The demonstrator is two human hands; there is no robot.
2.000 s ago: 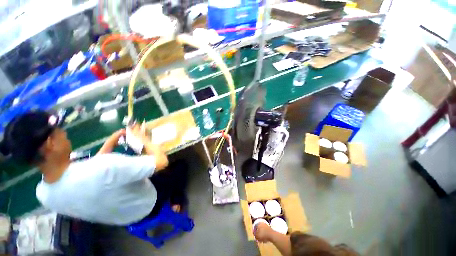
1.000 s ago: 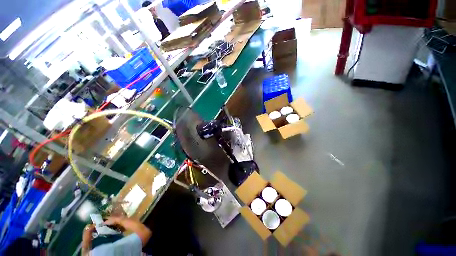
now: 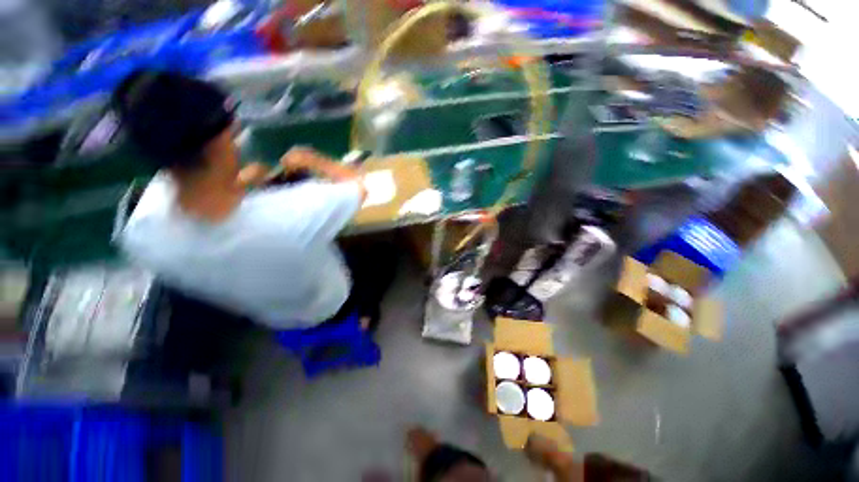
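Observation:
An open cardboard box (image 3: 552,378) stands on the floor at the lower centre, flaps spread, with several round white-topped items (image 3: 540,405) standing in its compartments. My right hand (image 3: 549,456), brown-sleeved, is at the box's near flap; blur hides whether it grips the flap. My left hand (image 3: 421,442) appears small and blurred at the bottom edge, left of the box, beside a dark shape. What its fingers do cannot be told.
A seated person (image 3: 245,235) works at the green bench (image 3: 311,136) on the left. Another person (image 3: 749,113) leans at the right bench. A second open box (image 3: 664,301), a blue crate (image 3: 697,247), a stand with yellow hose (image 3: 450,311) and a blue stool (image 3: 332,346) stand around.
The view has swung back left. My right hand, earlier on a white-topped item inside the box, is now at its near flap. My left hand has appeared, and another person shows on the right.

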